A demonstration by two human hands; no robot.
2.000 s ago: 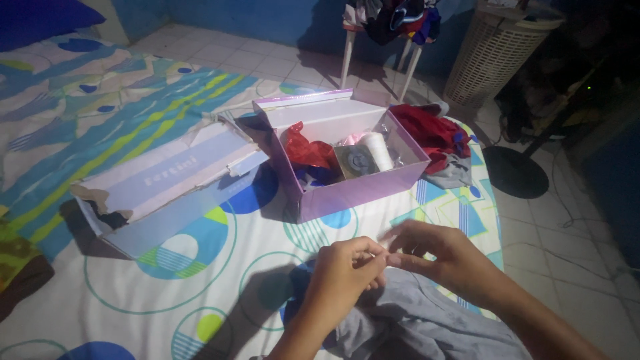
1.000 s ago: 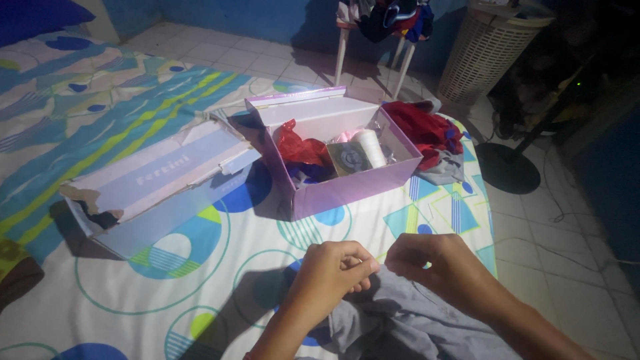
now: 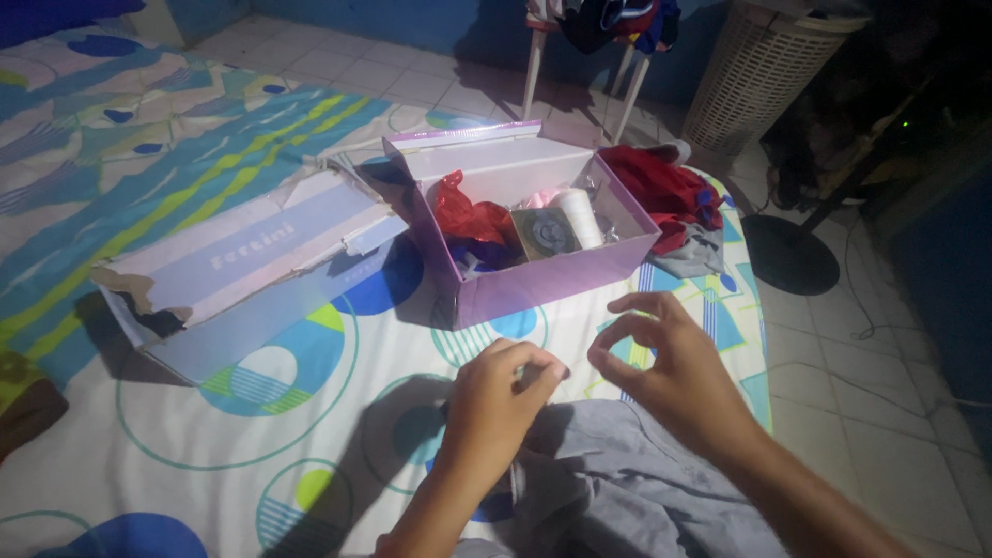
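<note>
My left hand [image 3: 504, 395] is raised over grey cloth [image 3: 620, 473], thumb and index fingertips pinched; a tiny dark spot shows at the tips, too small to identify. To its right, my right hand [image 3: 666, 364] has its thumb and index finger curled close together, and whether anything thin is between them cannot be told. The hands are apart. Beyond them an opened purple cardboard box [image 3: 542, 287] holds crinkled red wrapping [image 3: 473, 213], a white cup-like cylinder [image 3: 578, 217] and a flat piece with a dark round print [image 3: 547, 232].
A torn pale-blue cardboard box [image 3: 256, 240] lies left on the patterned bedsheet [image 3: 325, 480]. Red and grey clothes [image 3: 666, 194] lie by the purple box. Past the bed edge stand a stool [image 3: 535, 70] with clothes, a plastic wicker-style basket [image 3: 763, 77] and a round black stand base [image 3: 790, 256].
My hands, close together at the fingertips two seconds ago, have moved apart. The boxes and clothes have stayed in place.
</note>
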